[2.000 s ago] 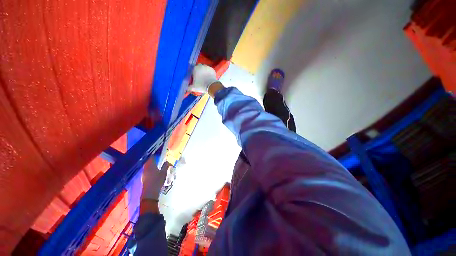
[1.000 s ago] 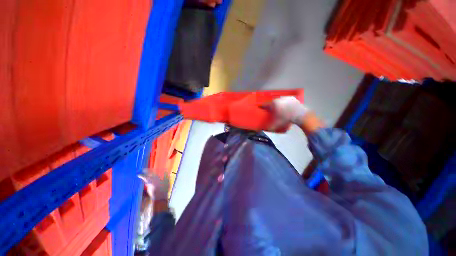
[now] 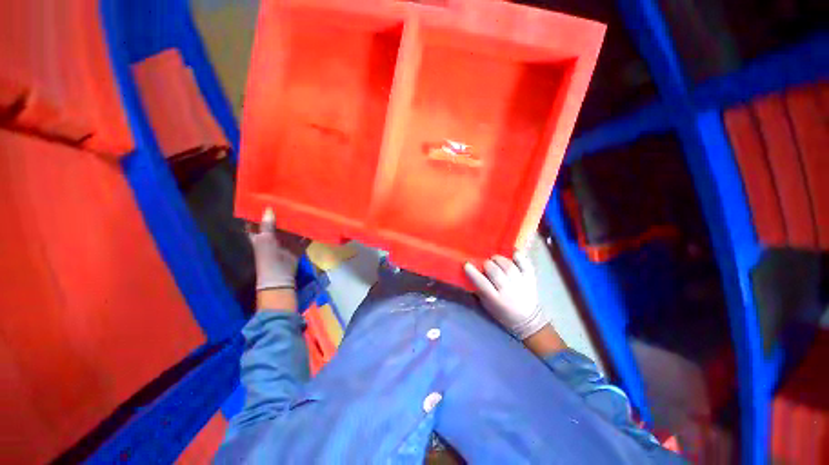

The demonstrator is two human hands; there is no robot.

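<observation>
A red-orange two-cavity tray (image 3: 389, 145) is held up in front of me, its open side facing me, with one central divider. It is slightly tilted and its top edge reaches the picture's upper rim. My left hand (image 3: 272, 256), in a white glove, grips the tray's lower left edge with the thumb on the front rim. My right hand (image 3: 509, 295), in a white glove, grips the lower right edge. The fingers behind the tray are partly hidden. The right cavity shows a small whitish mark or hole with yellowish light around it.
A blue rack upright (image 3: 162, 209) stands at left beside large red stacks (image 3: 77, 272). A smaller red stack (image 3: 178, 102) sits behind it. At right, another blue rack (image 3: 718, 209) holds red trays (image 3: 786, 168) and dark items. Grey floor shows below the tray.
The red tray has come up from beside the left rack to in front of me and now faces me. My left hand has moved onto it; my right hand still holds it. The view has turned.
</observation>
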